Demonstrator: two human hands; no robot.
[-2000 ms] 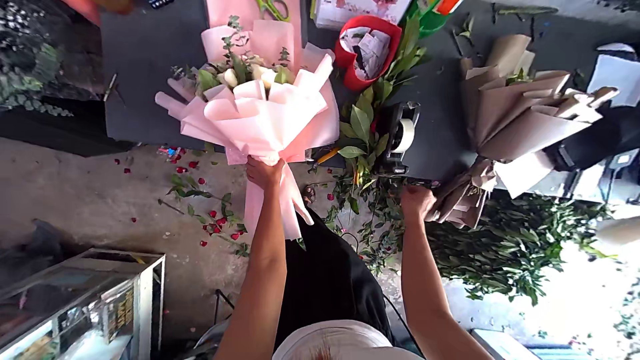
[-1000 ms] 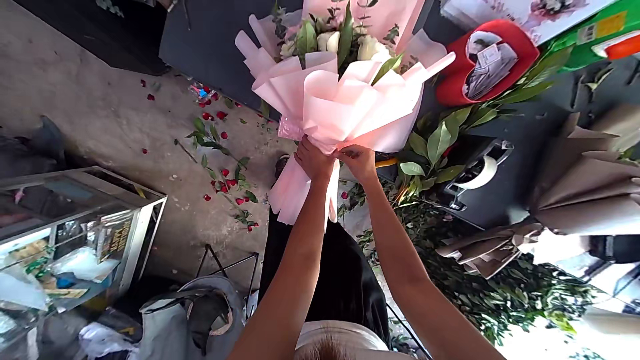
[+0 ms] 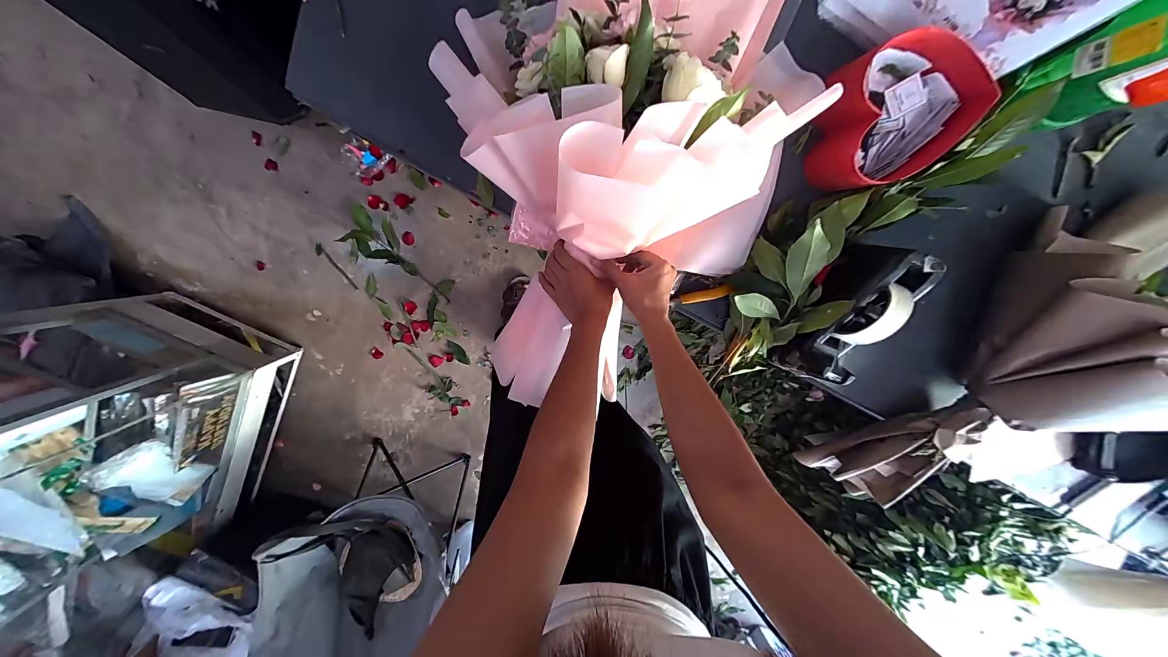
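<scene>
A bouquet of white roses and green leaves in pink wrapping paper (image 3: 630, 182) stands out over the near edge of the dark table. My left hand (image 3: 577, 285) is closed around the gathered neck of the wrapping, above its flared pink tail. Right beside it, my right hand (image 3: 644, 281) has its fingers bent against the same neck, the fingertips pinching at the paper. Whether they hold a thin tie there is too small to tell. White rose heads (image 3: 689, 80) show above the folds of the paper.
On the dark table (image 3: 374, 82) are a red heart-shaped box (image 3: 976, 82) with papers, a tape dispenser (image 3: 876, 319), leafy stems (image 3: 808, 260) and a brown-wrapped bouquet (image 3: 1068, 338). Red petals and cut stems (image 3: 401, 265) litter the floor. A glass cabinet (image 3: 228, 365) stands left, a folding-legged stool (image 3: 411, 479) below.
My right hand has moved from beside the brown-wrapped bouquet to the neck of the pink one, next to my left hand, which has kept its hold. The view has shifted.
</scene>
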